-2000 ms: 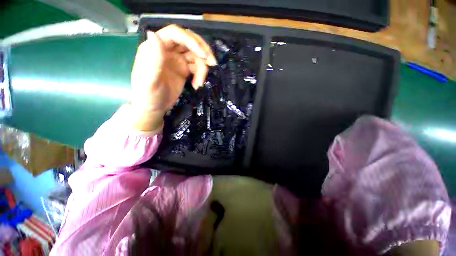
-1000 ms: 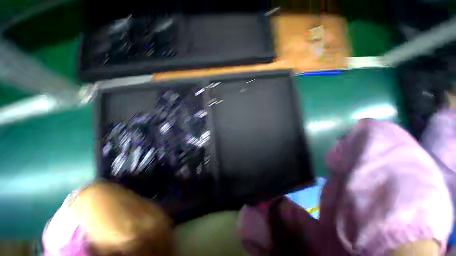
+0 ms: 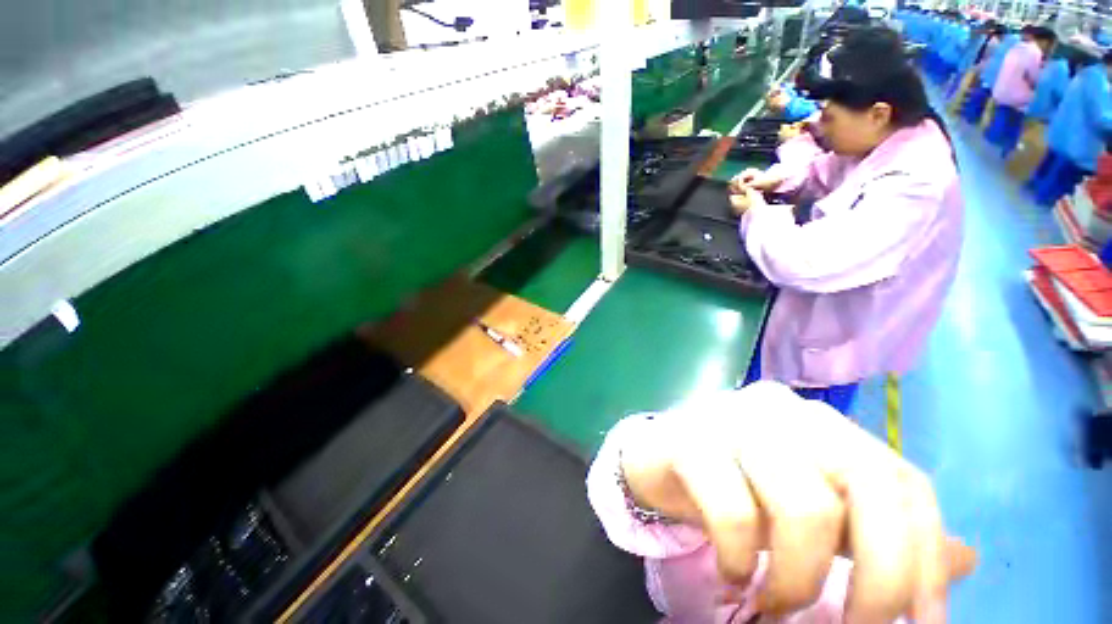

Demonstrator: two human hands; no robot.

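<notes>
My left hand (image 3: 793,500) is raised close to the camera at the lower right, its back towards me. Its fingers are loosely bent, pointing down and somewhat apart, and nothing shows in them. A pink sleeve cuff surrounds the wrist. My right hand is out of view. The near black tray (image 3: 500,524) is at the bottom centre, cut off by the frame edge. Small black modules (image 3: 354,597) show in its left part, with a few pale specks. The far black tray (image 3: 366,469) lies behind it, with dark modules at its lower left.
A brown board (image 3: 457,341) with handwriting and a white marker (image 3: 500,340) lies behind the trays. A blue pen (image 3: 544,365) lies at its edge. A white post (image 3: 613,146) stands on the green bench (image 3: 665,347). A seated person in pink (image 3: 866,256) works at more black trays (image 3: 701,250).
The view has swung from down over the trays to forward and right along the line. The trays now sit lower left. My left hand has left the near tray and is up near the camera.
</notes>
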